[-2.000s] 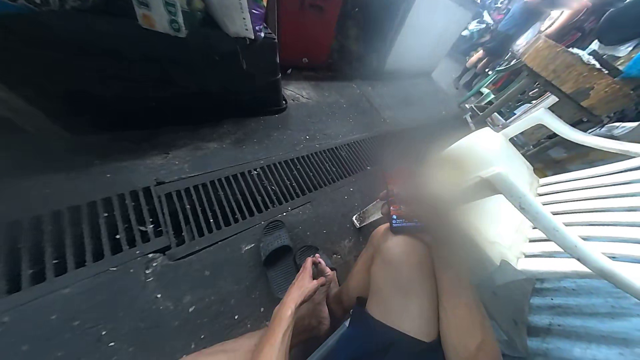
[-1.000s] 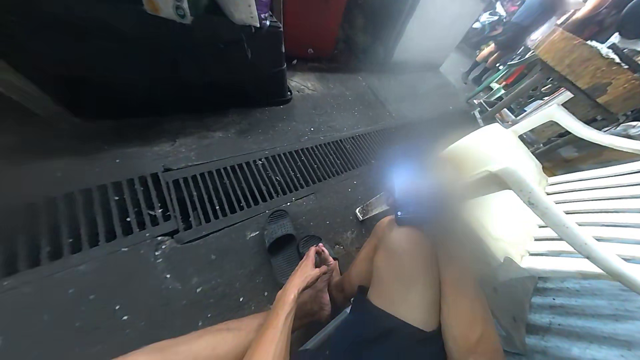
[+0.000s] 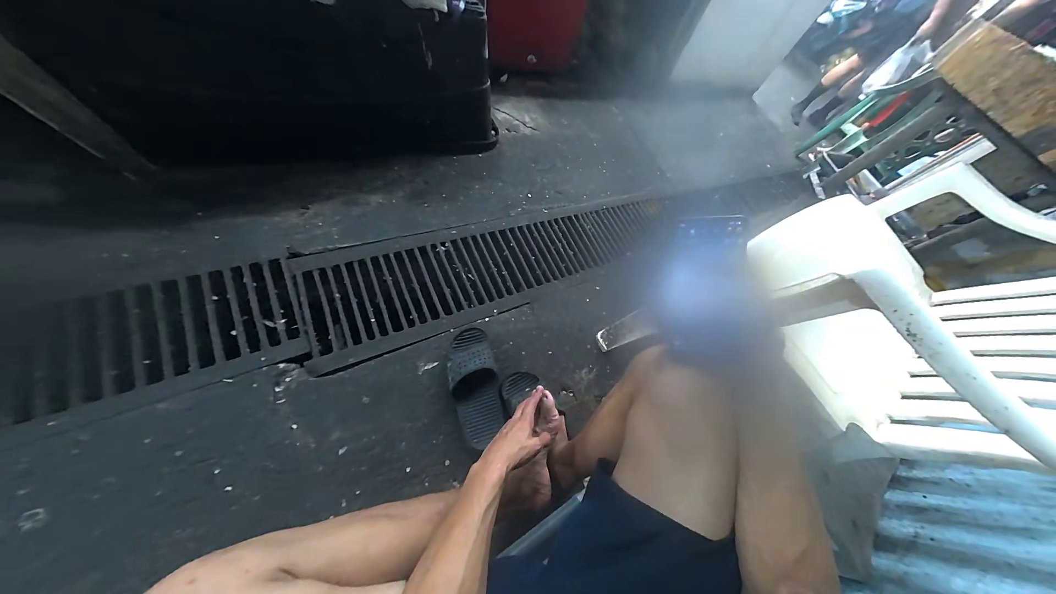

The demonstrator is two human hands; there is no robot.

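Note:
My left hand rests on my bare foot, its fingers against the toes. Beside the foot lie dark ribbed slide sandals, one of them partly hidden by the hand and foot. My right forearm runs up along my raised knee. Above the knee, a phone with a bright screen stands within a heavy blur, at the end of that forearm. The blur hides my right hand, so its fingers and its hold on the phone cannot be made out.
A long metal floor grate crosses the dark floor. A white plastic chair stands close on the right, with corrugated sheet below. A large black container is at the upper left. People and a wooden-topped table are at the upper right.
My left hand stays at the foot, with its fingers shifted slightly along the toes. The phone's glow is brighter than in the earliest frame.

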